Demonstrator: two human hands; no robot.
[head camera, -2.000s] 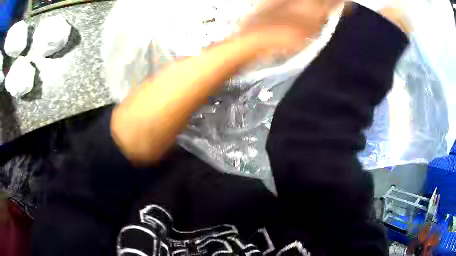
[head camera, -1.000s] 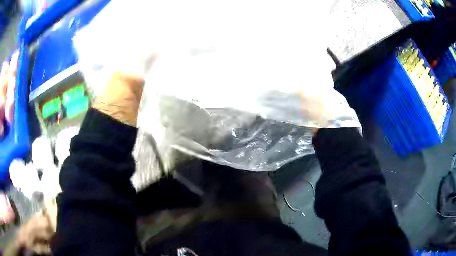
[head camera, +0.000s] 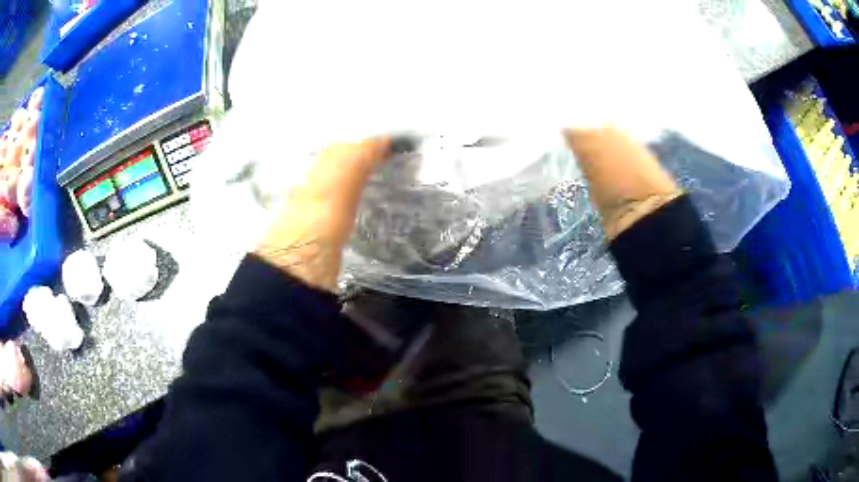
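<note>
The large clear plastic bag (head camera: 452, 254) lies in front of me, its near edge hanging past the counter. White material (head camera: 471, 66) inside it is so bright that its outline is lost. My left hand (head camera: 341, 179) and my right hand (head camera: 612, 165) both reach into the bag, apart from each other. The fingers of both fade into the glare, so their grip cannot be seen. Several rounded white lumps (head camera: 130, 269) sit on the speckled counter at the left.
The digital scale (head camera: 122, 193) with its blue platform (head camera: 137, 80) stands left of the bag. A blue tray (head camera: 42, 212) of peach pieces (head camera: 19, 155) is at the far left. Blue crates (head camera: 810, 216) with yellow contents stand at the right. A person's hand (head camera: 19, 466) shows bottom left.
The view has turned, and the scale now shows more fully. My crossed arms have come apart, and both forearms now point forward into the bag. The bag's near edge has spread wider.
</note>
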